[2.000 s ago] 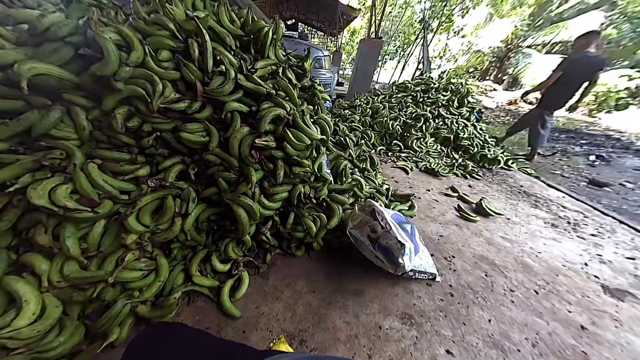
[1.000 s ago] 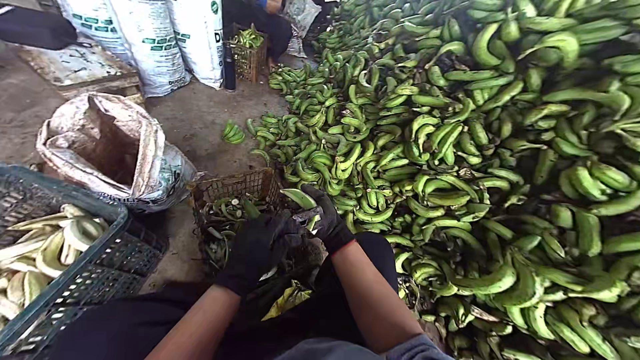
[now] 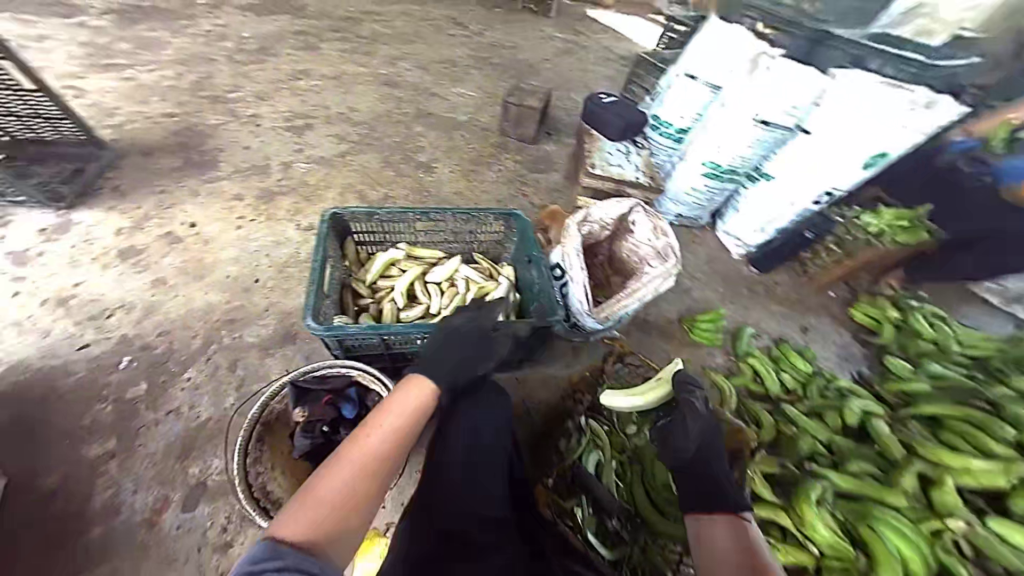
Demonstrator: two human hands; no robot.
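Both hands wear black gloves. My right hand [image 3: 694, 440] grips a peeled plantain [image 3: 642, 392] by one end, above peels [image 3: 632, 480] heaped beside my leg. My left hand [image 3: 472, 340] is over the near right corner of a green plastic crate [image 3: 416, 330]; its fingers are dark and blurred, so I cannot tell whether it holds anything. Inside the crate lie many peeled plantains [image 3: 410, 284]. Green unpeeled plantains [image 3: 888, 472] form a large pile at the right.
An open woven sack [image 3: 564, 280] stands against the crate. A round bucket [image 3: 258, 472] with dark cloth is at lower left. Full white sacks [image 3: 744, 172], a wooden block [image 3: 526, 112] and a small black case [image 3: 614, 117] are farther back. A person [image 3: 944, 216] sits at the right edge.
The view has swung left. One second ago both hands were together over the peel crate; now they are apart, the left by the crate of peeled plantains, the right holding a peeled one.
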